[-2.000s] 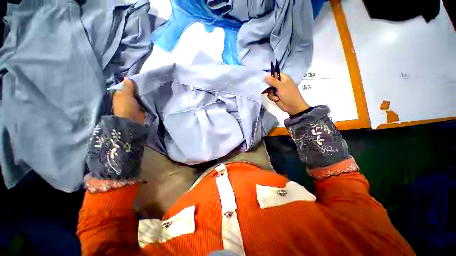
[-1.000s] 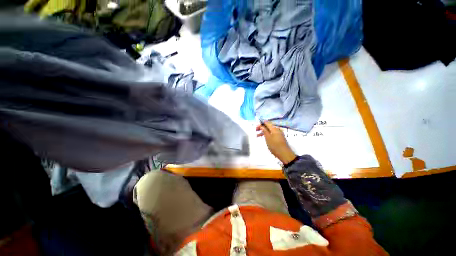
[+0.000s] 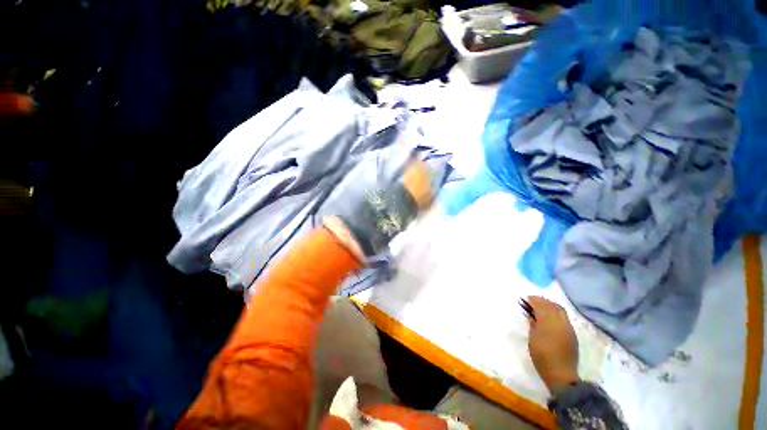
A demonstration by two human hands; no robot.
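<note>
My left hand (image 3: 419, 186) is blurred and reaches over the grey-blue garment pile (image 3: 269, 172) at the left table edge; whether it grips cloth is unclear. My right hand (image 3: 552, 340) rests low over the white table at the lower right, closed around small dark thread snips (image 3: 528, 310), whose black tips point up and left. A blue plastic bag (image 3: 503, 126) lies open at the right, with more grey-blue garments (image 3: 643, 185) in it and spilling toward me.
A white basket (image 3: 484, 60) with small items stands at the top centre. Olive-coloured cloth (image 3: 399, 38) lies beyond the pile. Orange tape (image 3: 454, 361) edges the table, and another tape strip (image 3: 751, 336) runs at the far right. Handwriting marks the table.
The view has turned left. The garment once held in both hands, then swung blurred to the left, is no longer stretched between them. My left hand is over the pile; my right hand is away from the cloth.
</note>
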